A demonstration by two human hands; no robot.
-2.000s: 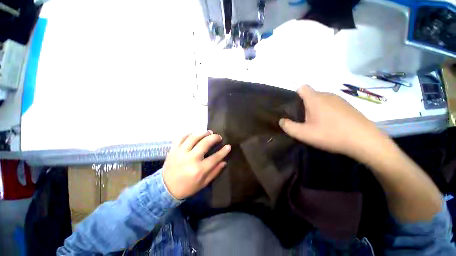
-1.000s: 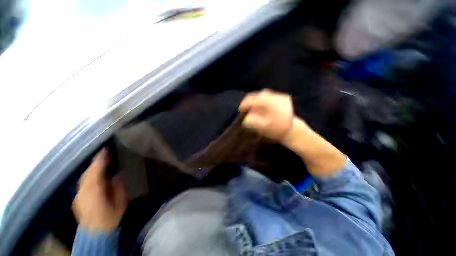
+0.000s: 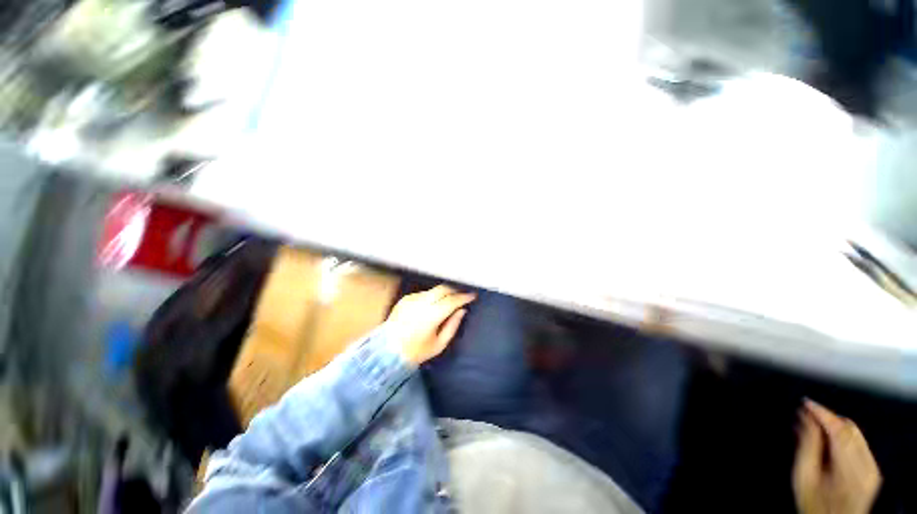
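The picture is blurred. My left hand [image 3: 432, 321] is just below the table's front edge, its fingers over dark material; whether it grips any is unclear. My right hand [image 3: 837, 464] is low at the far right, thumb and fingers close together beside a black area; a hold on cloth cannot be made out. Dark cloth [image 3: 603, 387] spans my lap between the hands, navy in the middle and black to the right. Where garment and trousers meet cannot be told.
The white table [image 3: 483, 171] crosses above the hands, its edge sloping down rightward. Dark thin tools [image 3: 877, 269] lie on it at right. The blurred machine [image 3: 704, 65] is at top. A cardboard box [image 3: 317, 326] and a red object [image 3: 156, 236] are at left below the table.
The view has swung back left from the right side, bringing the box and red object into sight. My hands are farther apart; the brown cloth seen stretched between them no longer shows clearly.
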